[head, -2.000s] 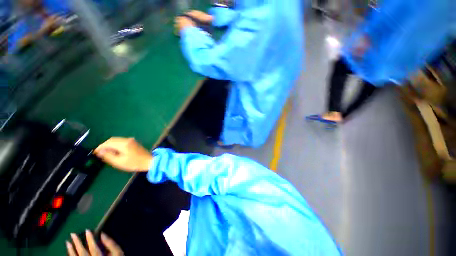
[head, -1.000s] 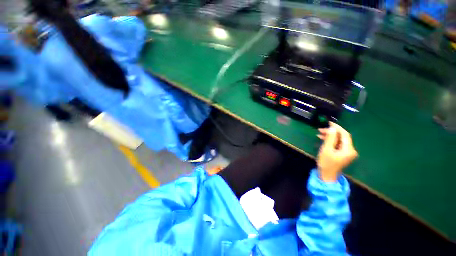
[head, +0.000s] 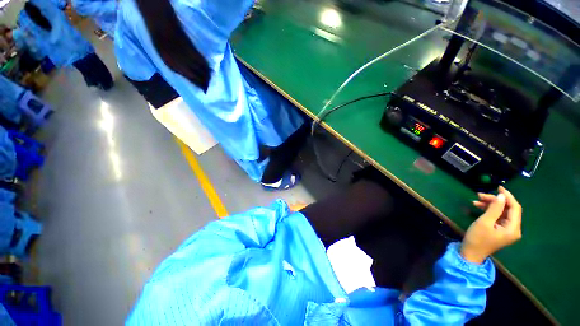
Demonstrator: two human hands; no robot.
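The black press fixture (head: 445, 130) lies on the green bench mat, with red digits, a lit red switch and a small pale display on its front. A shiny metal handle (head: 535, 159) is on its right side. My right hand (head: 496, 224) is just in front of the fixture's front right corner, near a green button (head: 486, 179). Its fingers are loosely curled and partly apart, and I see nothing in it. Whether a fingertip touches the fixture is unclear. My left hand is out of view.
A clear guard (head: 515, 60) stands over the fixture. A pale hose (head: 375, 58) and black cable (head: 356, 99) run over the bench's front edge. A person in a blue smock (head: 222, 95) is at the bench on the left. Other people and blue stools (head: 30, 304) are farther left.
The view has swung right-to-left, then shifted slightly, putting the fixture at the right. My left hand, visible at first, has left the view. My right hand stays near the fixture's front right corner.
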